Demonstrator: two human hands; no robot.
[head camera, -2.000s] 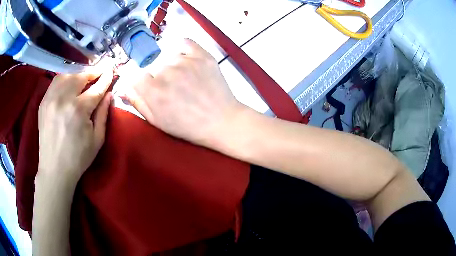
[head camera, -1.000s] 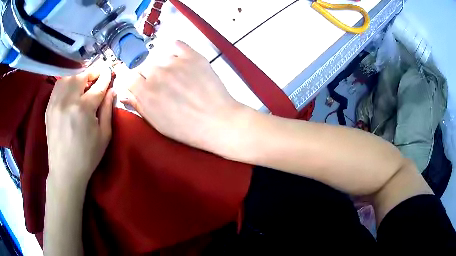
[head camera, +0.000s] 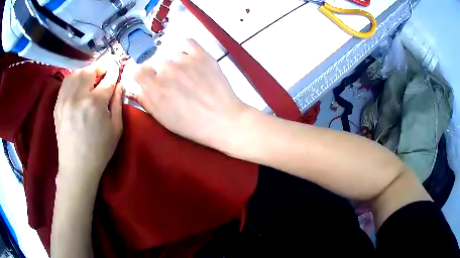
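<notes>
The dark red garment piece (head camera: 176, 186) runs from the machine's needle area over the lap. My left hand (head camera: 88, 113) presses and pinches its edge just left of the needle area, fingertips close together. My right hand (head camera: 184, 93) lies on the work at the needle area, fingers bent; what is under it is hidden. The white sewing machine head (head camera: 50, 30) stands at upper left, with a grey-blue knob (head camera: 139, 45) just above my right fingers. Glare washes out the needle and presser foot. A silver-toothed zipper line (head camera: 30, 63) shows at the cloth's far left edge.
A long red strip (head camera: 247, 65) crosses the white tabletop (head camera: 282, 55) and hangs over its ruler-marked edge (head camera: 333, 73). Scissors with a yellow handle loop (head camera: 353, 30) lie at the upper right. Grey-green cloth (head camera: 418, 111) and dark tangled bits are beyond the table edge.
My left hand and the garment have shifted slightly right in the view. The zipper teeth show more clearly at the far left. My right hand stays near the needle area.
</notes>
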